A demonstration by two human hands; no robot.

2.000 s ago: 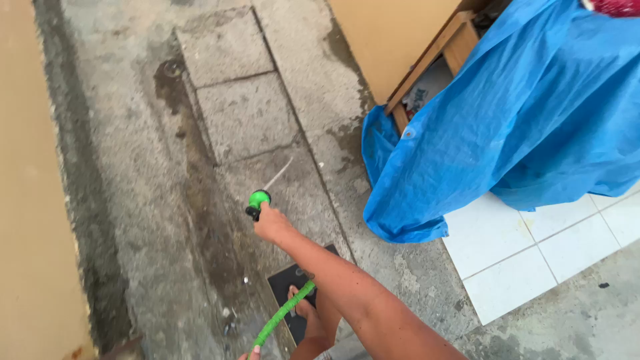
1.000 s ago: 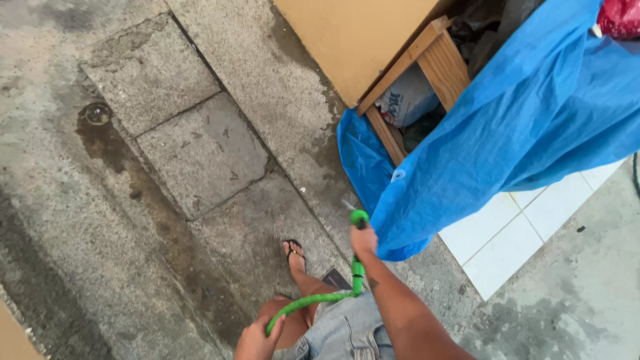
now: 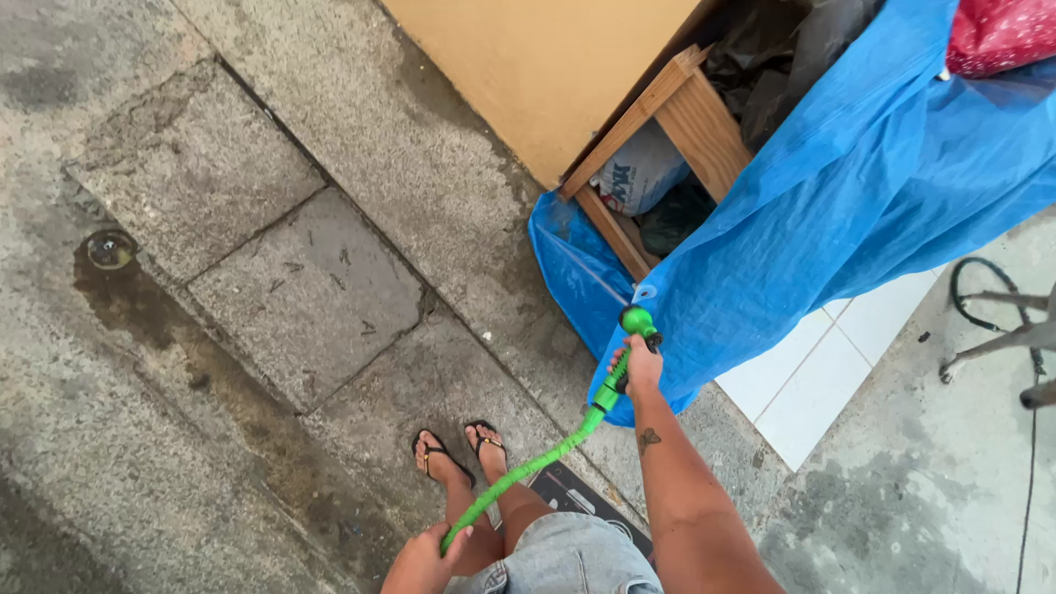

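My right hand (image 3: 640, 368) is closed around the handle of a green spray nozzle (image 3: 635, 320), beside the edge of a blue tarp (image 3: 792, 239). A thin jet of water (image 3: 587, 269) leaves the nozzle toward the tarp's lower fold by a wooden frame (image 3: 631, 124). From the nozzle a green fabric-covered garden hose (image 3: 520, 472) curves down to my left hand (image 3: 427, 558), which grips it near my thigh. The tarp partly covers the frame, and plastic bags (image 3: 642, 169) show inside it.
My feet in black flip-flops stand on concrete slabs (image 3: 305, 289). A round drain (image 3: 110, 249) with wet ground lies left. A yellowish wall (image 3: 544, 74) stands ahead. White tiles (image 3: 813, 371), a dark hose (image 3: 973, 318) and grey legs, perhaps a chair's, are at right. A dark mat (image 3: 569, 495) lies behind my feet.
My right hand has swung the nozzle from over the concrete slabs to the tarp's edge, its jet now toward the tarp. Both feet now show side by side. The view has turned.
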